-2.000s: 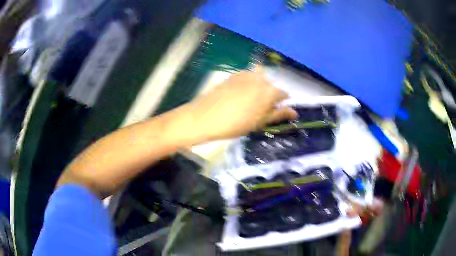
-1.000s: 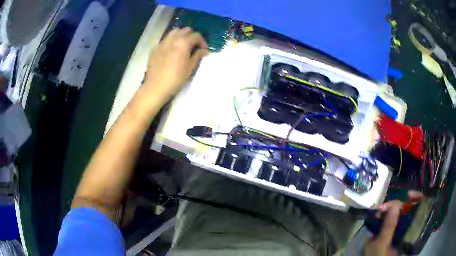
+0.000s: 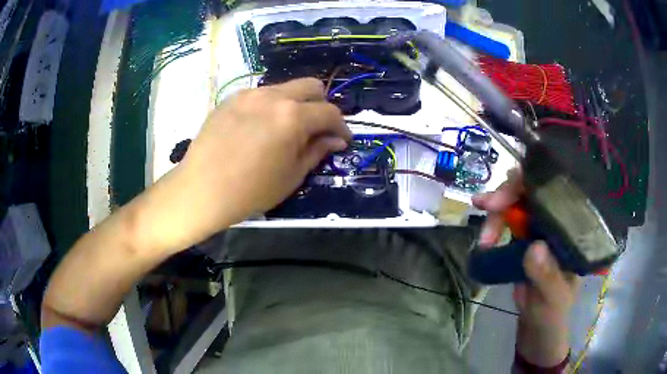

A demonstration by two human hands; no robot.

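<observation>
A white power strip housing lies in front of me, with black socket modules in two bays. A yellow-green earth wire runs along the upper sockets, and blue wires cross between the bays. A small end circuit board with a blue part sits at the right end. My left hand is over the lower bay, fingertips bent down at the wires; whether it pinches one is hidden. My right hand holds the soldering gun by its dark grip, barrel pointing up-left over the upper bay.
Red wires lie right of the housing, with dark wires beside them. Thin green wires lie upper left. A blue strip is at the housing's upper right. A black cord crosses my lap.
My left hand has moved from the board's left side onto the lower bay. My right hand has raised the soldering gun into view over the housing. The view has shifted, and the housing appears straighter.
</observation>
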